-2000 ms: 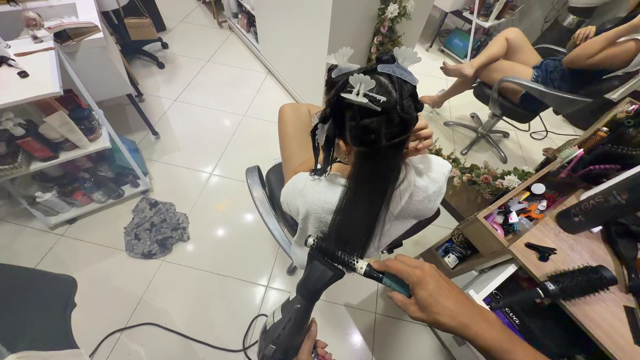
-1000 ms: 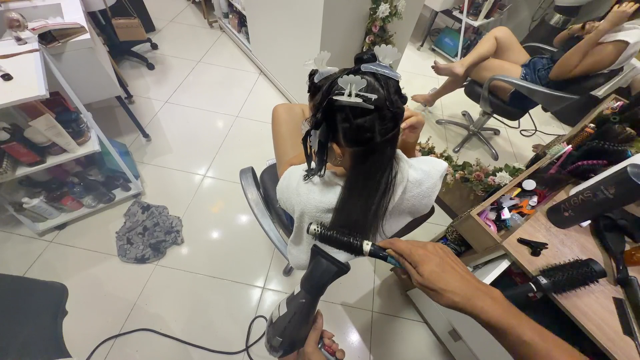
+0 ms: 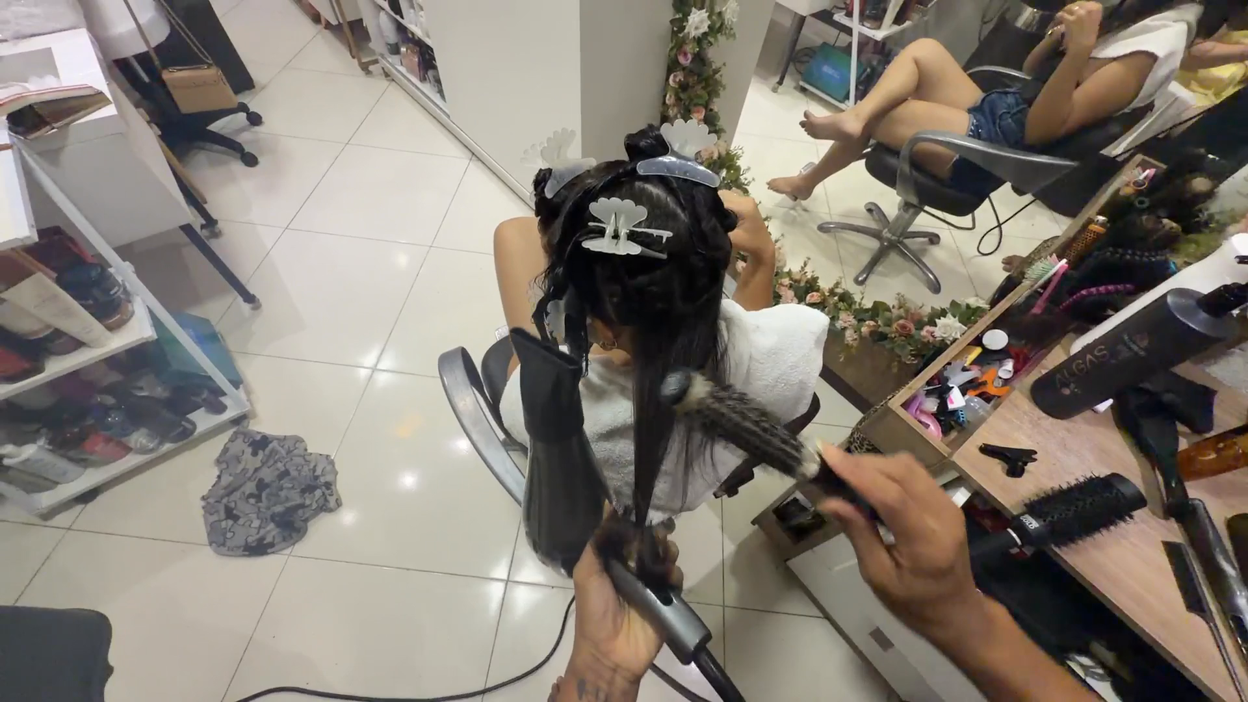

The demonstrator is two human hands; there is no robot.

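A person sits in a salon chair with a white towel point(image 3: 770, 361) on the shoulders and dark hair point(image 3: 653, 302) sectioned with scalloped hair clips point(image 3: 619, 229). My left hand point(image 3: 619, 595) grips a black hair dryer point(image 3: 561, 458), its nozzle pointing up, left of the loose hair. The ends of a strand also meet this hand. In my right hand point(image 3: 912, 536) is a round hairbrush point(image 3: 746, 424), slightly blurred, its bristles at the right side of the hanging strand; whether hair is caught in them I cannot tell.
The wooden counter point(image 3: 1072, 429) at right holds a vent-style brush point(image 3: 1082, 507), a black bottle point(image 3: 1136, 351), a small clip point(image 3: 1007, 458) and a drawer of clips. A mirror reflects the seated person. At left are a product shelf point(image 3: 127, 351) and a grey cloth point(image 3: 271, 492) on the floor. The dryer cord trails below.
The dryer has turned upright and come up beside the hair. My right hand has drawn the round brush away from the strand's lower part, and my left hand now reaches the hair ends.
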